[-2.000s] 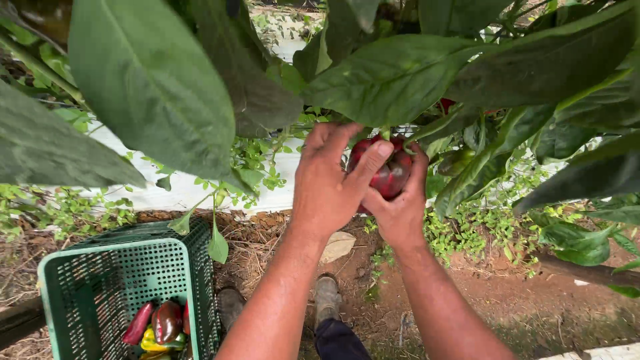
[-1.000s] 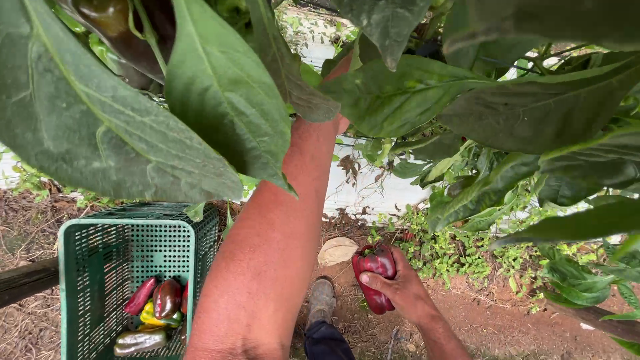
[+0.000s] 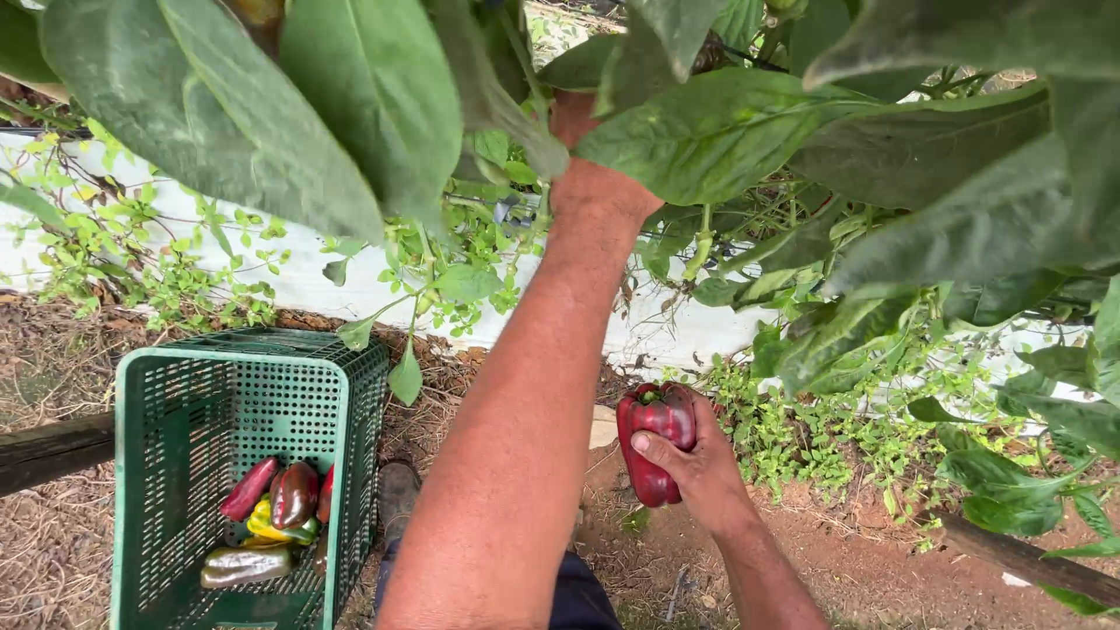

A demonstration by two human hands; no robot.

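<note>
My right hand (image 3: 691, 468) is closed around a large dark red bell pepper (image 3: 656, 442), held low over the soil with its stem end up. My left arm reaches up into the pepper plant; the back of my left hand (image 3: 595, 175) shows between leaves, while a broad green leaf (image 3: 726, 131) and others hide its fingers. What it touches cannot be seen. At the lower left, a green perforated plastic crate (image 3: 359, 385) holds several peppers: a red one (image 3: 250, 488), a brownish-red one (image 3: 294, 495), a yellow and green one (image 3: 280, 525) and a dark green one (image 3: 248, 566).
White plastic mulch (image 3: 350, 289) runs across behind the crate, with small weeds growing along it. Wooden poles lie at the left (image 3: 57, 451) and lower right (image 3: 1032, 551). A boot (image 3: 398, 503) stands beside the crate. Large leaves overhang the upper view.
Two seconds ago both hands were around the red pepper among the leaves. It then came down in my right hand, while my left hand went up into the foliage, where it remains.
</note>
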